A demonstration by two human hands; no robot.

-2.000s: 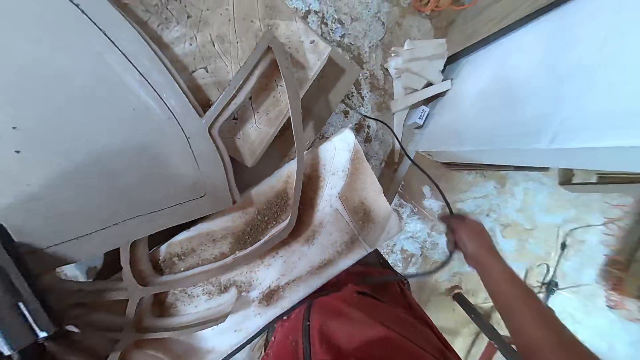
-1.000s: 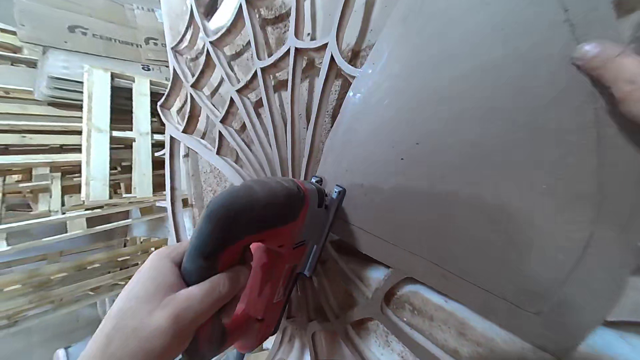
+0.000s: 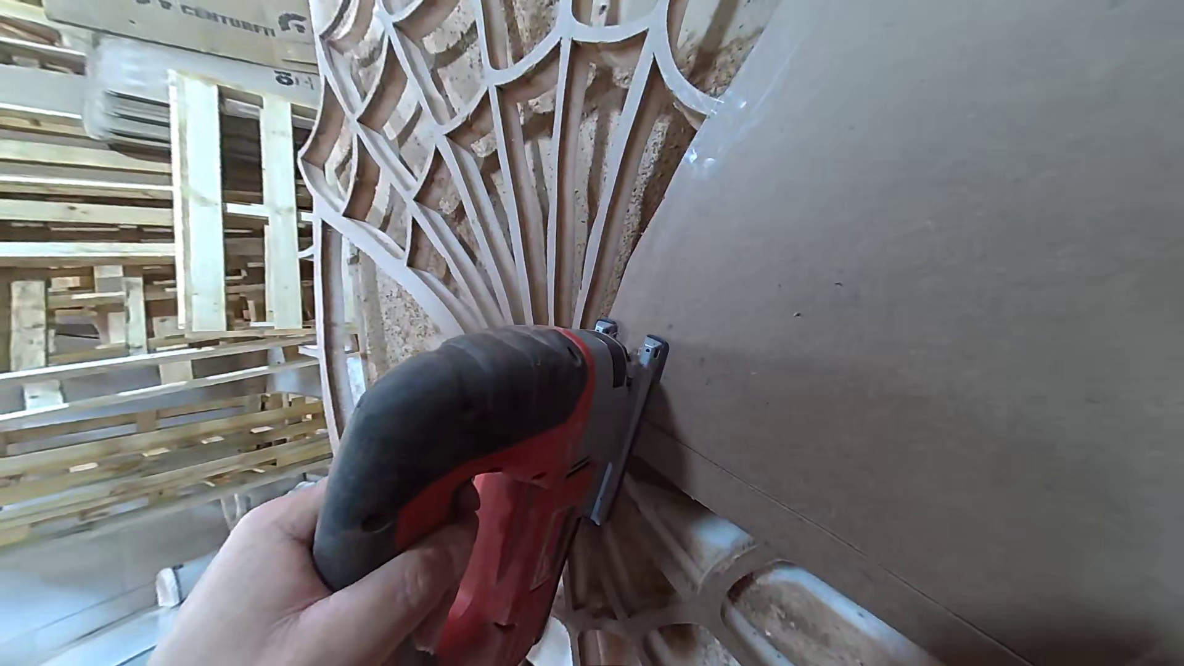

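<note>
My left hand comes in from the lower left, closed around the handle of a red and black jigsaw. The jigsaw's metal base plate stands at the left edge of a large brown board, close to a thin dark line that runs down to the right across it. I cannot see the blade. Left of the board spreads a wooden openwork panel of web-like curved ribs, which also shows below it. My right hand is out of view.
Pale wooden slats and pallets are stacked at the left. A cardboard box with printing and a plastic-wrapped bundle lie at the upper left. Sawdust lies behind the ribs. Clear film or tape clings to the board's edge.
The view swung widely after the oldest frame, where my right hand held a black cable. One second ago a hand touched the board at the upper right; it has left view. The jigsaw remains in my left hand.
</note>
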